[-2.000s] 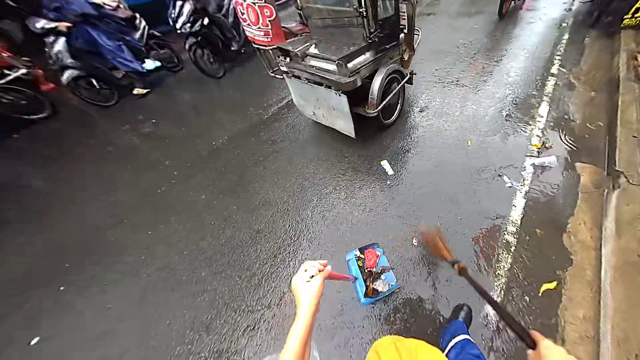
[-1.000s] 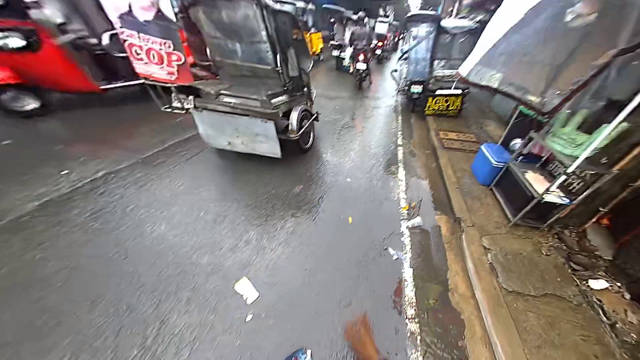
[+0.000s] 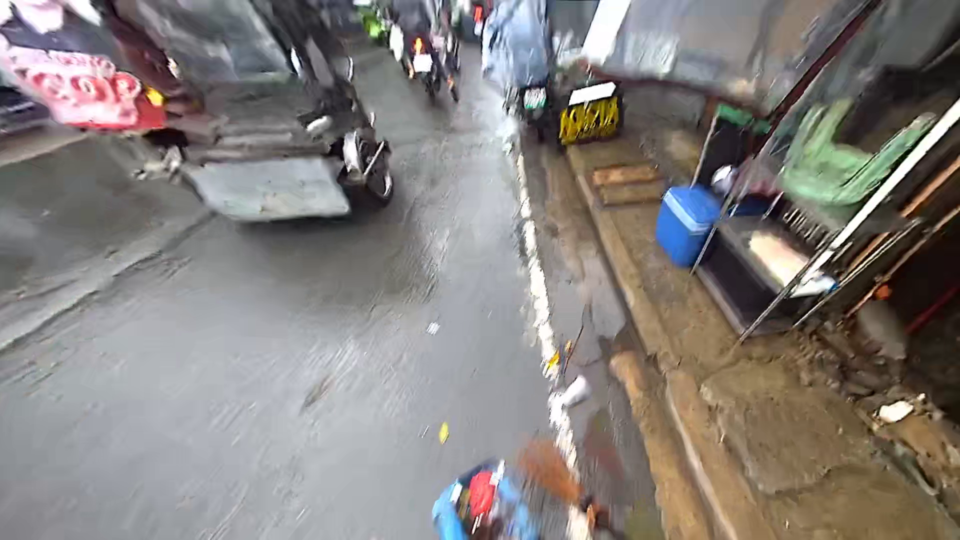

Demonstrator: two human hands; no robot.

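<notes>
Neither of my hands shows in the view now. At the bottom edge is a blue plastic dustpan [image 3: 448, 517] with litter in it, a red wrapper [image 3: 481, 493] among the pieces. Just right of it, blurred, are the brown bristles of a broom [image 3: 551, 471] over the white road line; its handle runs out of view at the bottom. A white crumpled cup or wrapper [image 3: 575, 391] lies by the line, with a yellow scrap [image 3: 553, 360] beyond it. A yellow leaf or scrap [image 3: 443, 433] lies on the wet asphalt.
A tricycle sidecar [image 3: 270, 187] stands ahead left. Farther up are a motorcycle [image 3: 424, 64] and a covered vehicle [image 3: 517, 52]. Along the right run a raised curb [image 3: 637, 300] and broken pavement, with a blue cooler [image 3: 684, 225] and a metal-framed stall [image 3: 750, 262].
Both hands, seen two seconds ago on the dustpan and broom handles, have left the view. The view has tilted up and swung right, and the dustpan, unseen one second ago, shows again.
</notes>
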